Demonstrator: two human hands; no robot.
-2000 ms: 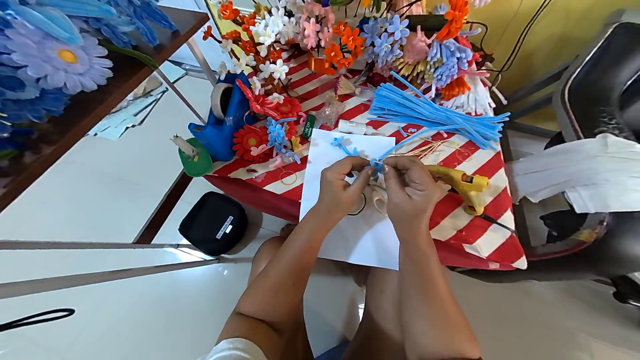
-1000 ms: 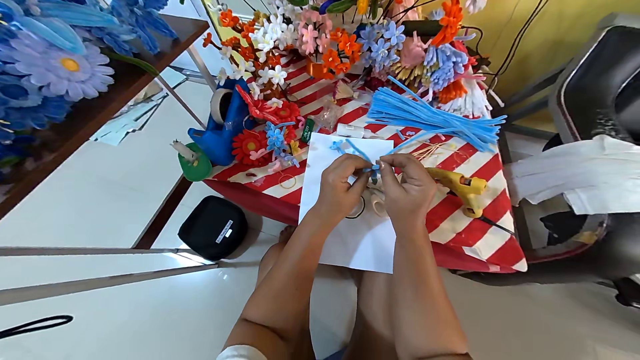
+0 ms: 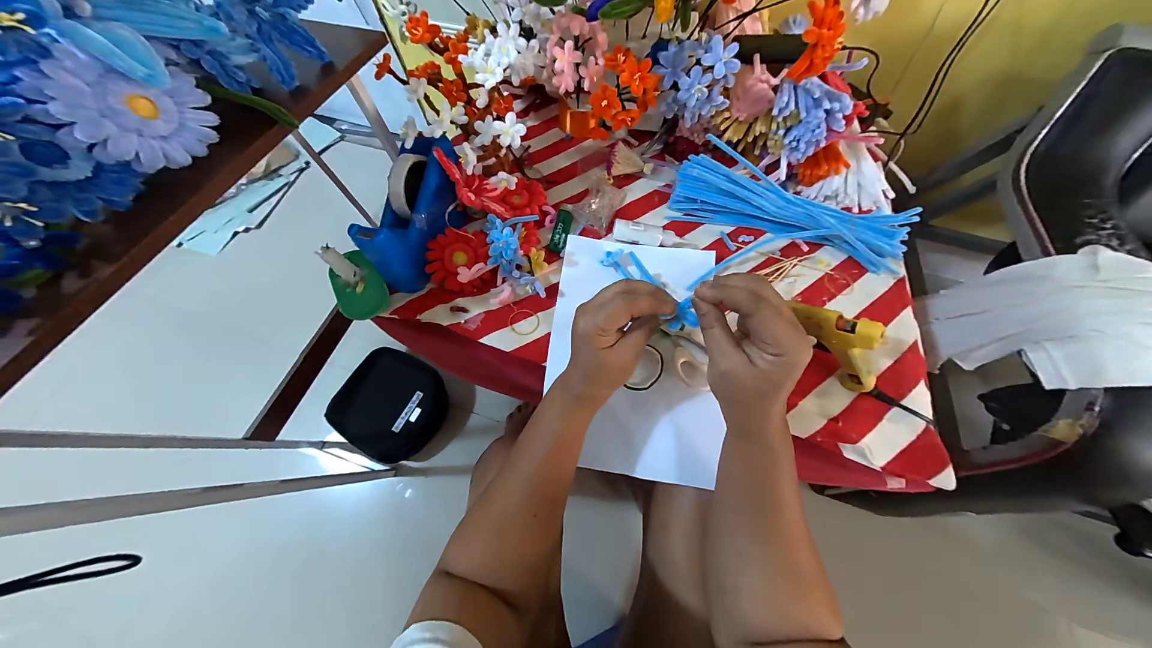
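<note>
Over a white sheet of paper (image 3: 666, 441), my left hand (image 3: 616, 333) and my right hand (image 3: 756, 337) pinch a small blue pipe-cleaner piece (image 3: 686, 313) between their fingertips. Its long stem slants up and to the right past my right fingers. Scissors with pale handles (image 3: 691, 369) lie on the paper beneath my hands, partly hidden. Other small blue pieces (image 3: 616, 261) rest near the paper's top left. Behind my right hand lies a bundle of blue pipe cleaners (image 3: 783, 207). A yellow hot glue gun (image 3: 841, 337) is just right of that hand.
The table has a red-and-white striped cloth (image 3: 886, 423). A blue tape dispenser (image 3: 405, 229), a green spool-like base (image 3: 358, 288) and red pipe-cleaner flowers (image 3: 457, 259) stand at the left. More flowers (image 3: 576, 63) fill the back. A black chair (image 3: 1080, 153) is at the right.
The long blue stem between my hands has shifted its slant slightly. Both hands stay over the paper, still pinching the blue piece.
</note>
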